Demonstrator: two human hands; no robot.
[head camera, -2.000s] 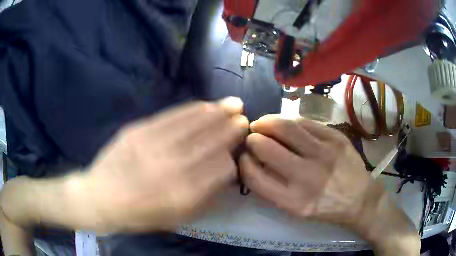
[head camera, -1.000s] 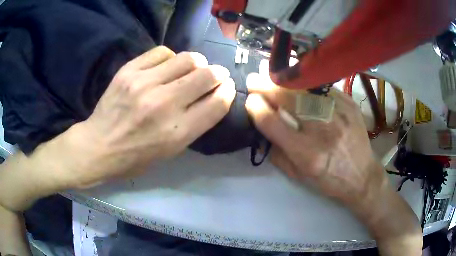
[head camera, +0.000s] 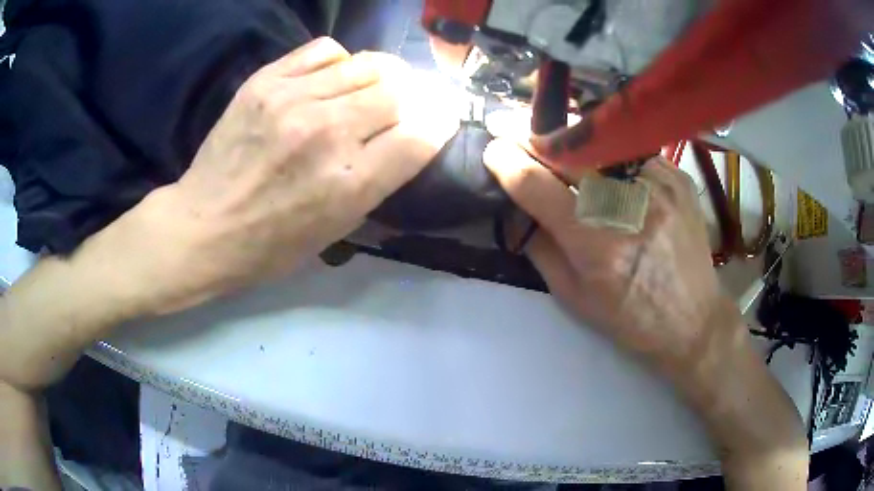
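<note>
A dark garment (head camera: 125, 105) lies bunched at the left, with a dark rounded edge (head camera: 446, 182) of it under and between my hands. My left hand (head camera: 297, 153) presses and holds the cloth left of the presser foot (head camera: 473, 107). My right hand (head camera: 613, 259) holds the cloth on the right, its fingertips close to the foot. Glare washes out the fingertips of both hands. A short black loop (head camera: 514, 230) hangs from the cloth beside my right hand. The red and white sewing machine head (head camera: 652, 105) is above my right hand.
A pale knurled knob (head camera: 613, 201) stands over my right hand. Red and orange looped handles (head camera: 733, 197), a slim pale tool (head camera: 757, 288) and a black stringy clump (head camera: 810, 331) lie at the right. A printed scale (head camera: 383, 451) runs along the near edge of the white table (head camera: 316, 355).
Both hands have moved with the cloth away from me, up to the presser foot. The hands were together nearer the table front earlier. More dark cloth now shows below the fingers.
</note>
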